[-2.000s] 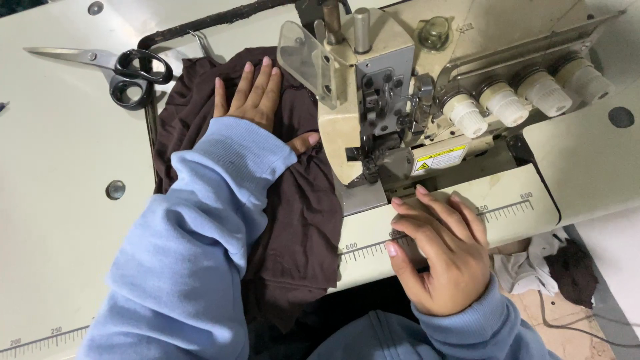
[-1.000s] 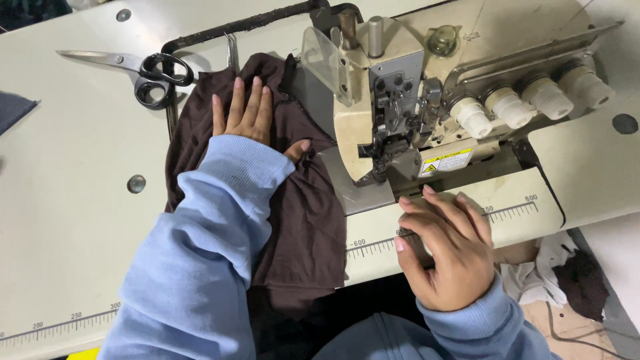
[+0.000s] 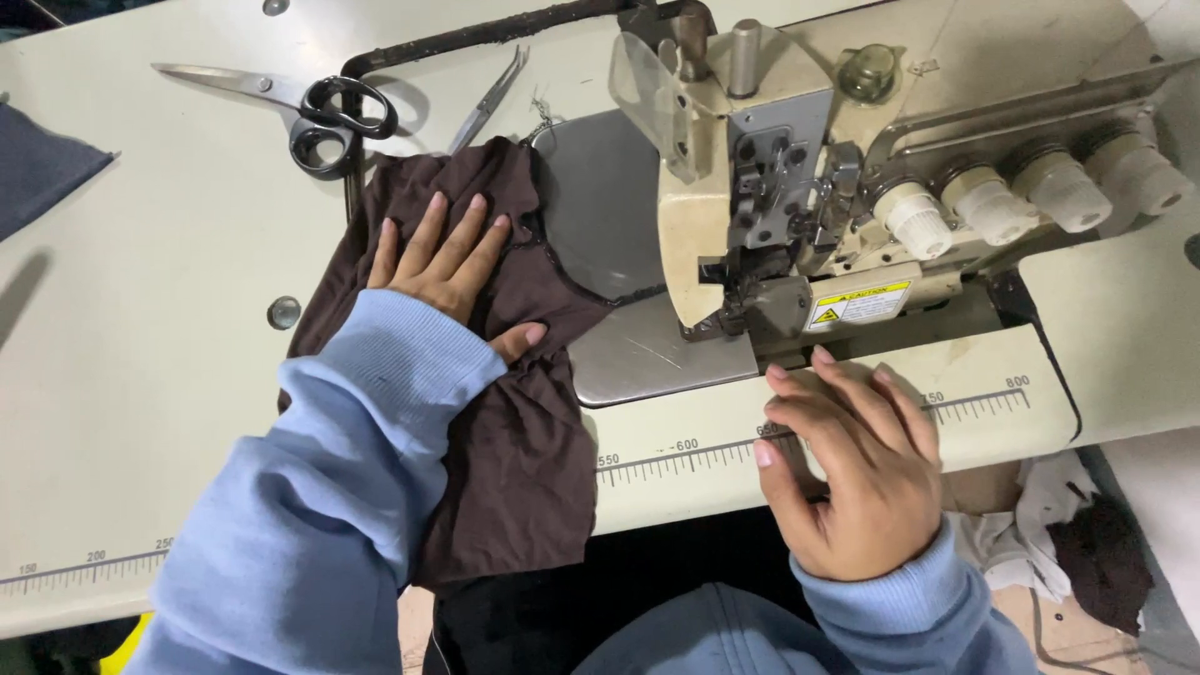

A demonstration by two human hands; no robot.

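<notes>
My left hand (image 3: 441,267) lies flat with spread fingers on a dark brown fabric piece (image 3: 511,487), left of the overlock sewing machine (image 3: 778,122). A thread chain runs from the cloth's right corner toward the presser foot (image 3: 708,326), across the metal bed plate (image 3: 656,356). The fabric hangs over the table's front edge. My right hand (image 3: 853,459) rests with bent, parted fingers at the front edge, over the printed ruler scale (image 3: 689,459), and no held thing shows in it. Its palm side is hidden.
Black-handled scissors (image 3: 328,112) and metal tweezers (image 3: 487,101) lie behind the cloth. A dark blue-grey cloth (image 3: 42,169) is at the far left. Thread tension knobs (image 3: 914,220) line the machine's front. Fabric scraps (image 3: 1041,525) lie below the table at the right.
My left hand has moved left with the brown fabric, away from the presser foot, and more of the bed plate shows. My right hand stays at the front edge.
</notes>
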